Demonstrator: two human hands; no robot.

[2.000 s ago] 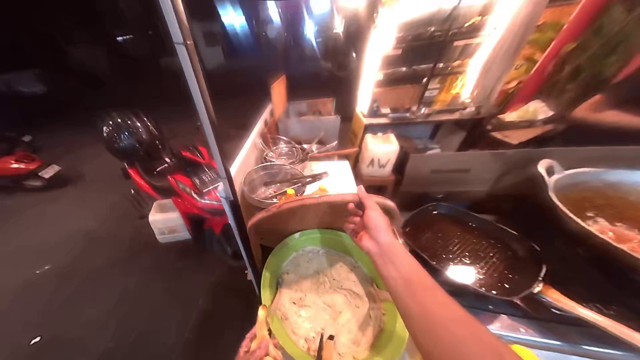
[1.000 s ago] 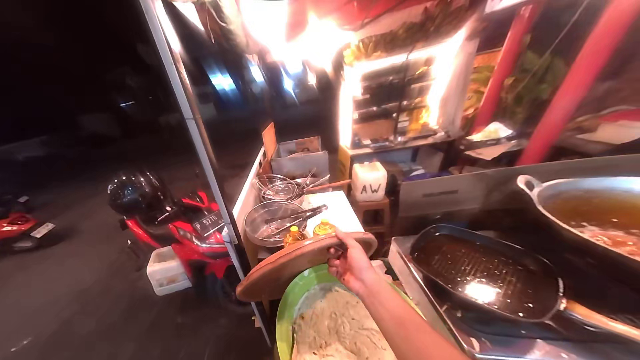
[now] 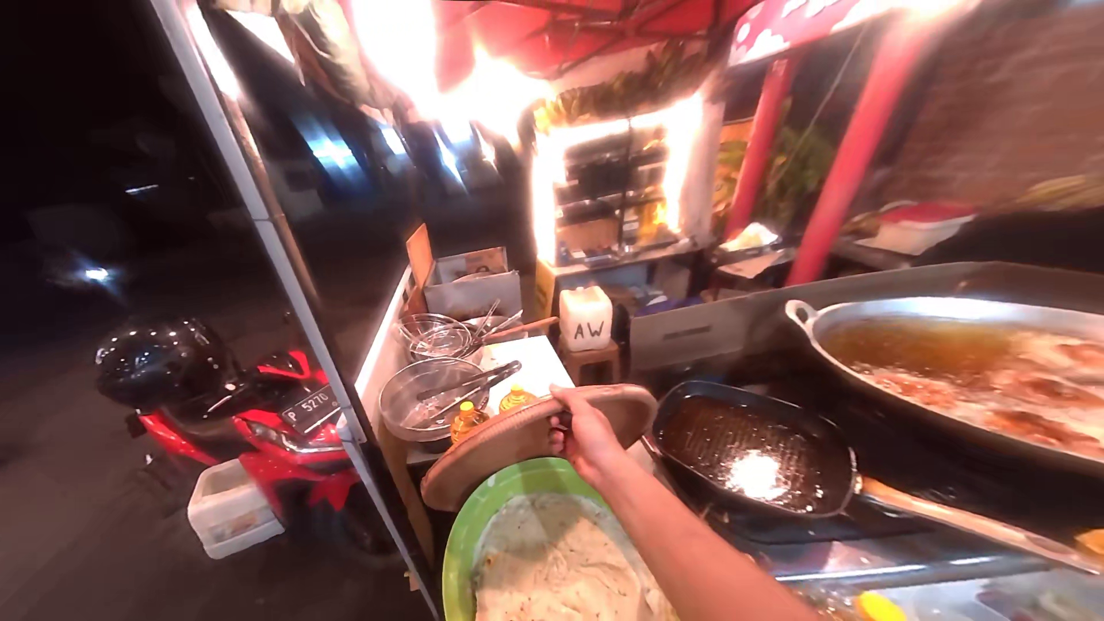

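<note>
My right hand (image 3: pixel 586 435) grips the rim of a round brown tray or lid (image 3: pixel 517 440), which is tilted over the far edge of a green basin (image 3: pixel 470 552). Pale, thick batter or dough (image 3: pixel 561 561) fills the basin. My left hand is out of view. Just beyond the tray stand two bottles of yellow oil (image 3: pixel 467 423), (image 3: pixel 517 398). To the right of my forearm lies a square black grill pan (image 3: pixel 750 448) with a shiny, oily surface and a wooden handle (image 3: pixel 975 517).
A big wok (image 3: pixel 815 332) of oil with frying food is at the right. Behind the bottles are a clear bowl with tongs (image 3: pixel 431 401), wire strainers (image 3: pixel 435 336) and a white jug (image 3: pixel 586 319) on a stool. A metal post (image 3: pixel 285 267) and a red motorcycle (image 3: pixel 302 453) stand left.
The round tray, upright behind the basin two seconds ago, has swung to a slant with my right hand on it. My left hand, at the basin's near edge then, has left the view. The view has tilted up.
</note>
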